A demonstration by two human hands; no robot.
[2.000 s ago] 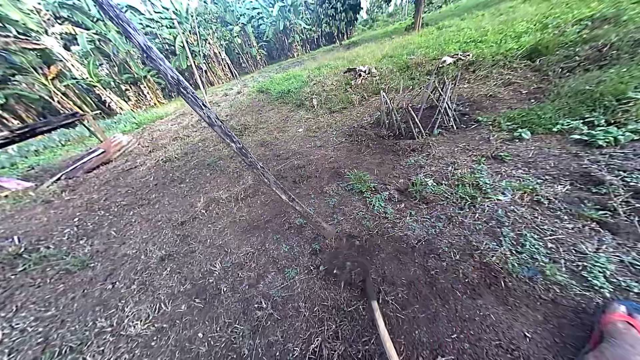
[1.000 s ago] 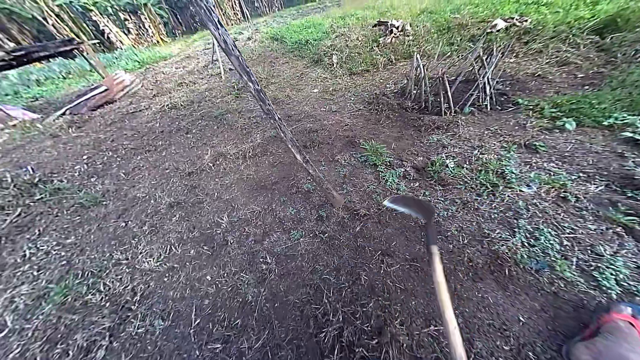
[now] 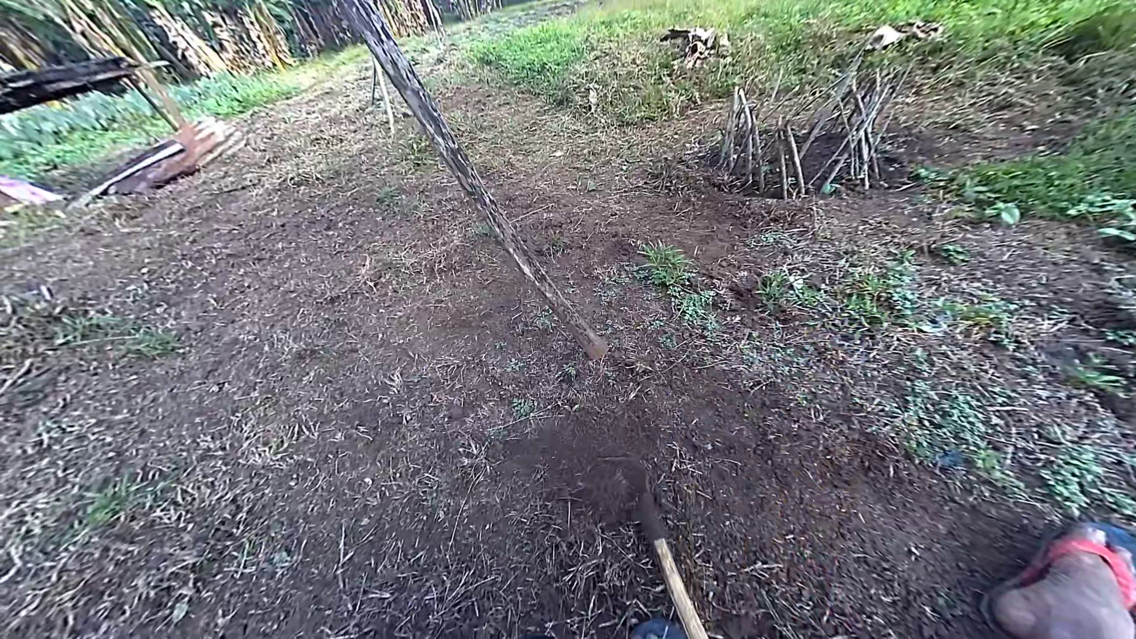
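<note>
Neither of my hands shows in the head view. From the bottom edge rises the wooden handle (image 3: 676, 586) of a curved-blade tool, its dark metal neck (image 3: 651, 516) at the soil. The blade is blurred and seems to lie in loose dirt; what holds the handle is out of frame. Small green weeds (image 3: 670, 266) grow in the dark soil beyond it, with dry cut grass scattered about.
A slanting weathered pole (image 3: 479, 191) meets the ground just ahead. A ring of sticks (image 3: 799, 146) stands behind at right. A foot in a red-strapped sandal (image 3: 1078, 586) is at lower right. Boards and rusty sheet metal (image 3: 182, 160) lie at left.
The tool's curved blade, raised and plain one second ago, is now down at the soil, nearer the bottom of the view. The view has tilted downward since two seconds ago.
</note>
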